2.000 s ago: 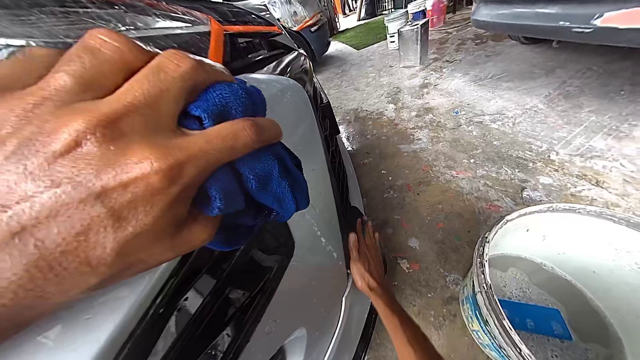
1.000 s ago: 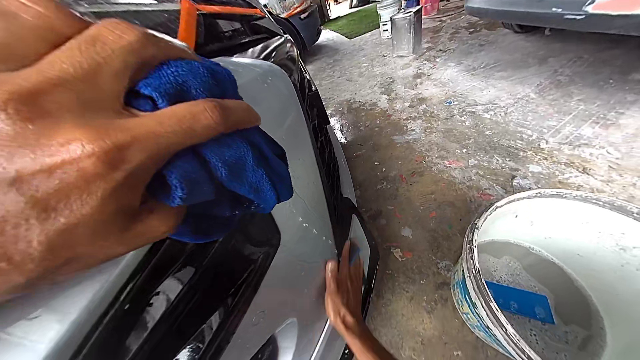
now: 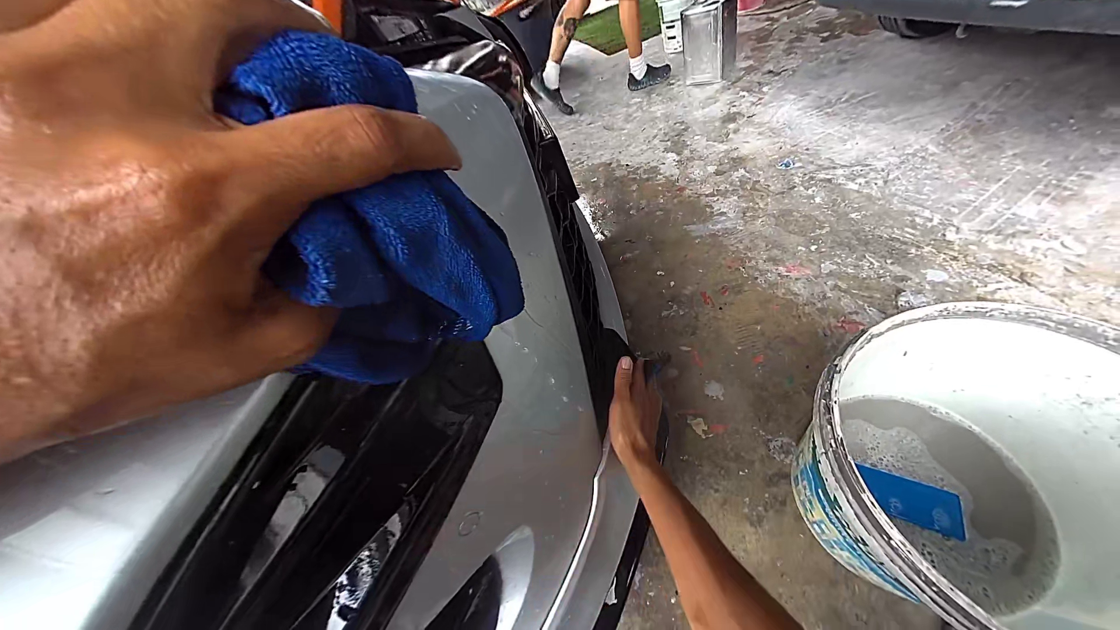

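Note:
My left hand [image 3: 166, 201], large in the upper left, grips a bunched blue microfiber cloth [image 3: 394, 236] just above a silver car bumper [image 3: 542, 420]. Whether the cloth touches the bumper cannot be told. Below the cloth run the glossy black grille bars [image 3: 350, 490]. Against the bumper's outer edge, beside a black mesh insert [image 3: 569, 236], rests my right hand [image 3: 634, 407]; its fingers are partly hidden and I cannot tell whether they hold anything. Drops of water dot the silver surface.
A white bucket [image 3: 827, 429] of sudsy water stands at the lower right, a blue flat block [image 3: 914, 503] in it. Wet concrete floor [image 3: 744, 262] lies between. Farther back are another person's legs [image 3: 632, 35], a metal can [image 3: 709, 44], a small pail [image 3: 672, 22] and a dark vehicle [image 3: 1006, 17].
Another person's legs have come into view at the back. My left hand still grips the blue cloth. My right hand stays along the bumper's outer edge.

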